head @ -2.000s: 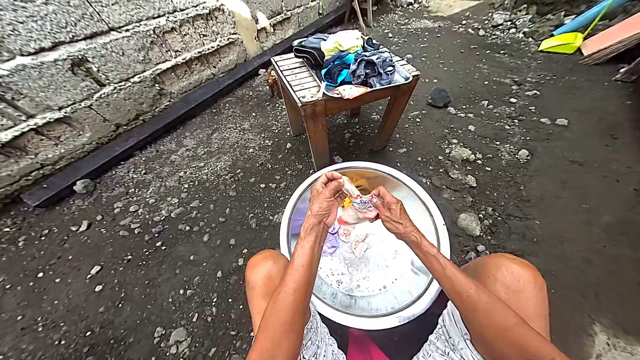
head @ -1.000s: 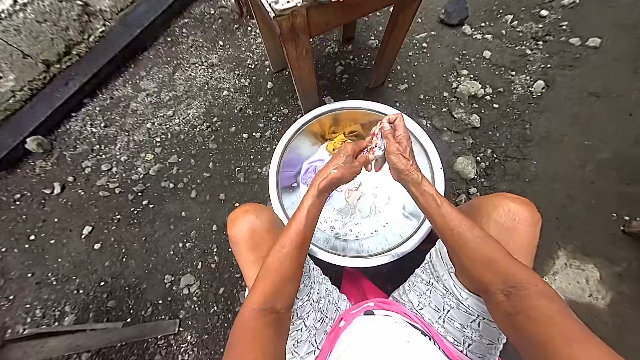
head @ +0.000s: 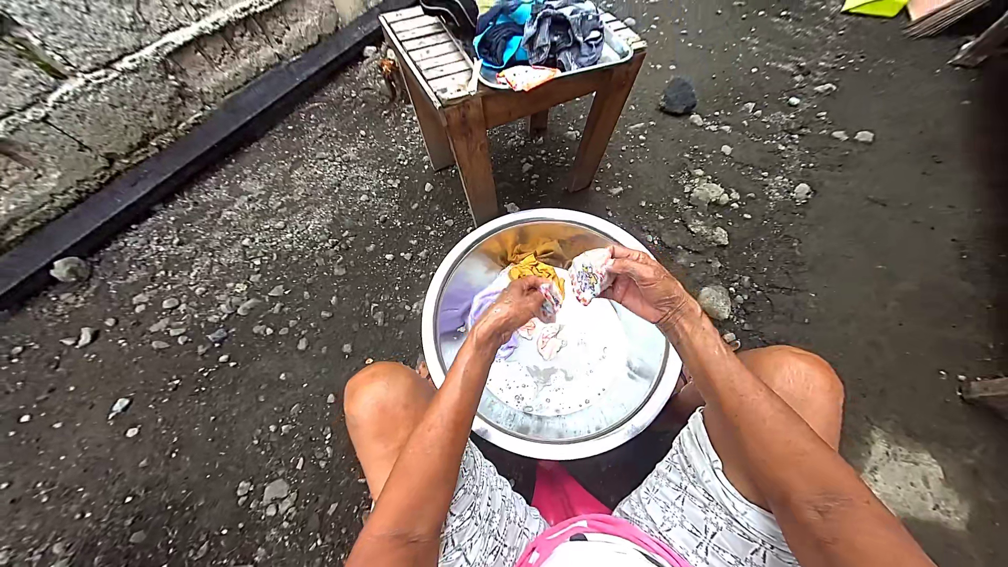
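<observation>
Over a wide metal basin (head: 551, 429) on the ground, my two hands hold a wet white cloth with a colourful print (head: 589, 276). My right hand (head: 642, 285) grips the larger bunched part. My left hand (head: 516, 309), lower and to the left, pinches a small printed part; whether both parts are one piece is unclear. Inside the basin are sudsy water, a yellow cloth (head: 537, 268) near the far rim, a purple cloth (head: 484, 303) at the left, and small pale pieces of cloth (head: 549, 340) near the middle.
Beyond the basin stands a slatted wooden table (head: 466, 118) with a tray of dark and blue clothes (head: 563, 35). A block wall (head: 118, 87) and a dark beam (head: 189, 150) run along the left. Stones (head: 715, 302) lie on the ground, and my knees flank the basin.
My hands were close together on the cloth one second ago and are now apart, my left hand lower. The view has tilted up again, showing the clothes on the table.
</observation>
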